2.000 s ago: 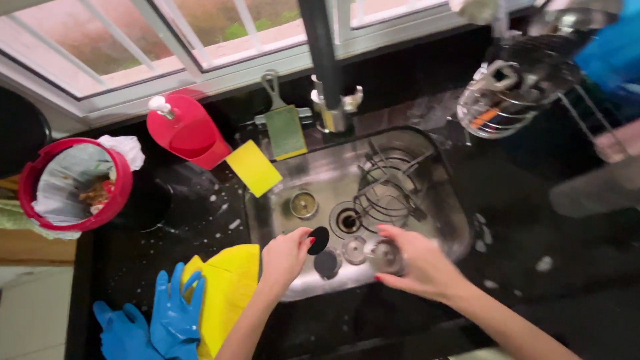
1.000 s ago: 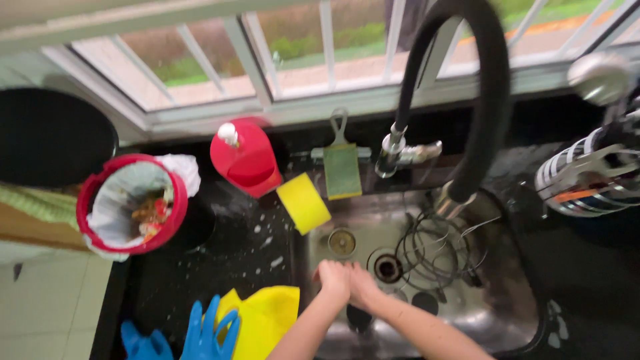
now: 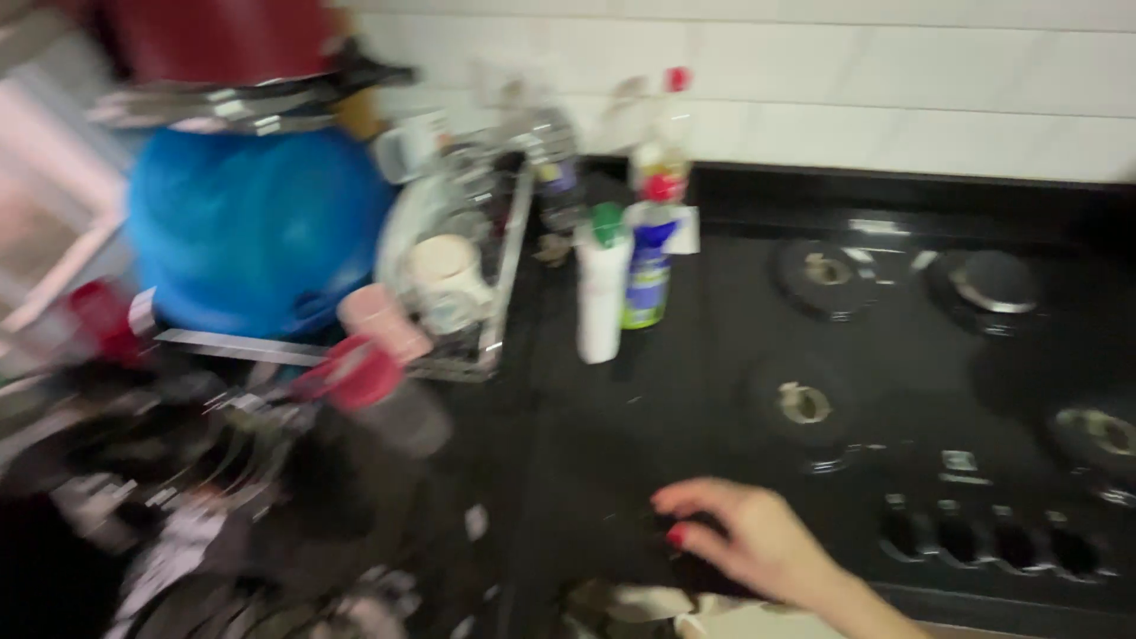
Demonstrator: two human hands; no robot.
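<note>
My right hand (image 3: 754, 537) hovers low over the black countertop, fingers curved and thumb apart, with nothing visible between them. Just right of it are the knobs (image 3: 1003, 537) of a black cooktop (image 3: 896, 355). Below the hand, at the bottom edge, lies a pale cloth or similar item (image 3: 710, 617), partly cut off. My left hand is not clearly seen; the lower left is badly blurred. Beyond my right hand, a white bottle with a green cap (image 3: 601, 288) stands beside a blue and green bottle (image 3: 650, 275).
A dish rack (image 3: 497, 328) holds cups and a large blue bowl (image 3: 257, 231), with a red pot (image 3: 222, 40) above. A red cup (image 3: 359, 371) is at its near edge. Burner bases without caps (image 3: 803, 404) and one capped burner (image 3: 994, 282) sit on the cooktop.
The view has swung right from the sink to the cooktop. My right hand, earlier in the sink with my left, is now over the counter beside the cooktop.
</note>
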